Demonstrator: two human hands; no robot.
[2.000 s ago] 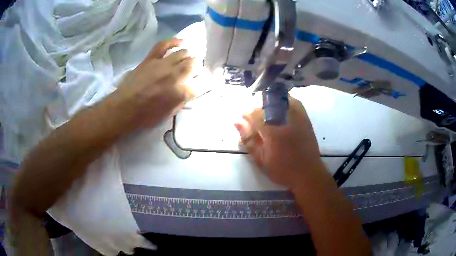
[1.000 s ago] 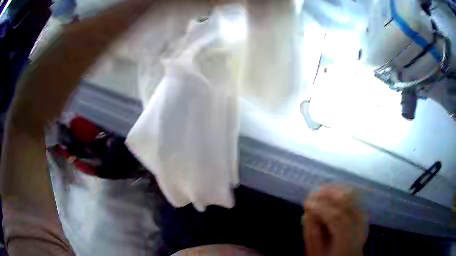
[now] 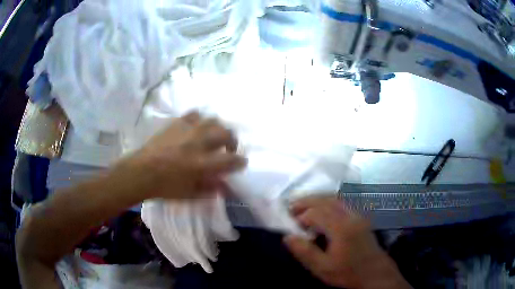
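A white garment piece (image 3: 265, 169) is stretched between my hands at the front of the white machine table, blurred and partly washed out by the lamp. My left hand (image 3: 197, 155) grips its left part above the table's front edge. My right hand (image 3: 333, 240) pinches its lower right corner in front of the ruled edge. More white cloth (image 3: 183, 231) hangs over the edge below my left hand. The sewing machine head (image 3: 389, 34) stands behind and to the right of the piece.
White cloth (image 3: 113, 62) is heaped at the back left. A gold-brown packet (image 3: 42, 132) lies at the far left edge. Black thread snips (image 3: 439, 161) and yellow tape (image 3: 497, 170) are at the right. The grey ruled edge (image 3: 406, 203) runs along the front.
My left hand has come down from the top of the view. My right hand, before curled at the table edge, now holds the cloth. The view has swung back toward the machine.
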